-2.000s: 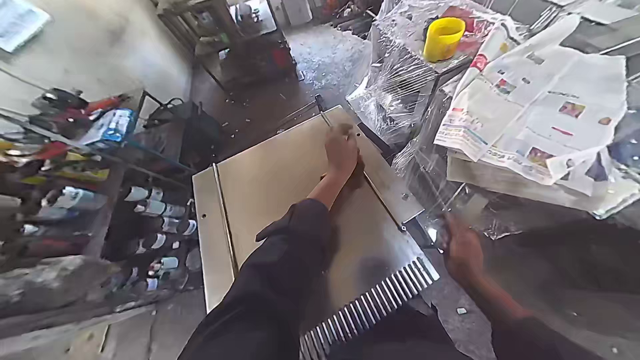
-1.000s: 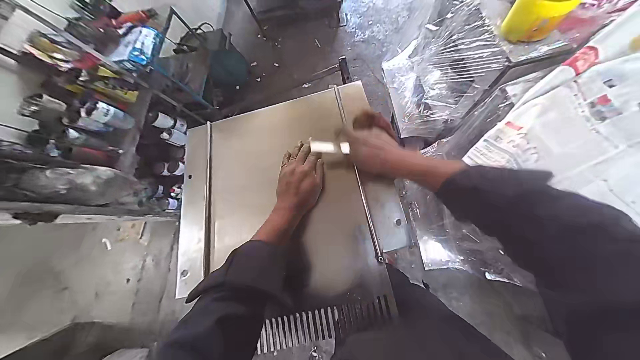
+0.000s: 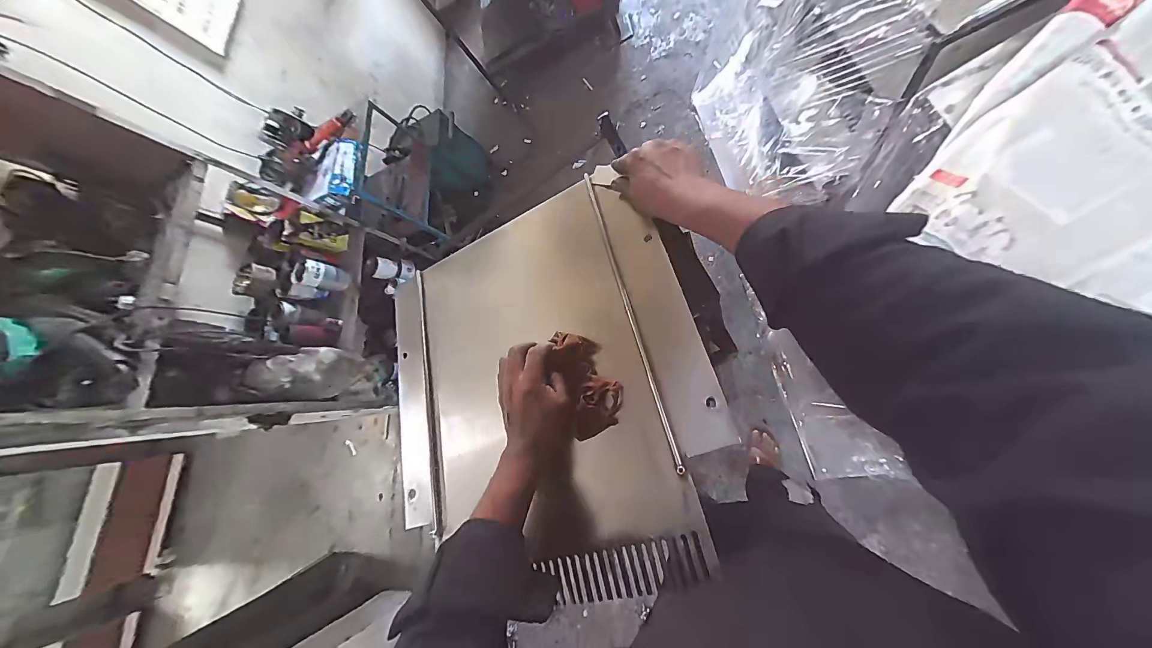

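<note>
A brushed sheet-metal panel (image 3: 504, 297) lies before me, with flanges along both sides and a row of slots at its near edge. A thin metal rod (image 3: 630, 315) runs along the right bend. My left hand (image 3: 537, 396) is closed around a crumpled brown cloth (image 3: 589, 387) on the middle of the panel. At the far right corner, my right hand (image 3: 661, 180) has its fingers bent over the panel's edge, beside the rod's far end. Whether a small tool is between those fingers cannot be told.
Shelves with bottles (image 3: 319, 274) and tools stand at the left. Clear plastic wrap (image 3: 774, 108) and printed paper sheets (image 3: 1053, 135) lie at the right. A dark green machine (image 3: 459, 157) stands beyond the panel. Small scraps are scattered on the floor.
My right hand has moved from the rod's middle to the panel's far right corner. My left hand, flat on the panel a second ago, now holds the brown cloth.
</note>
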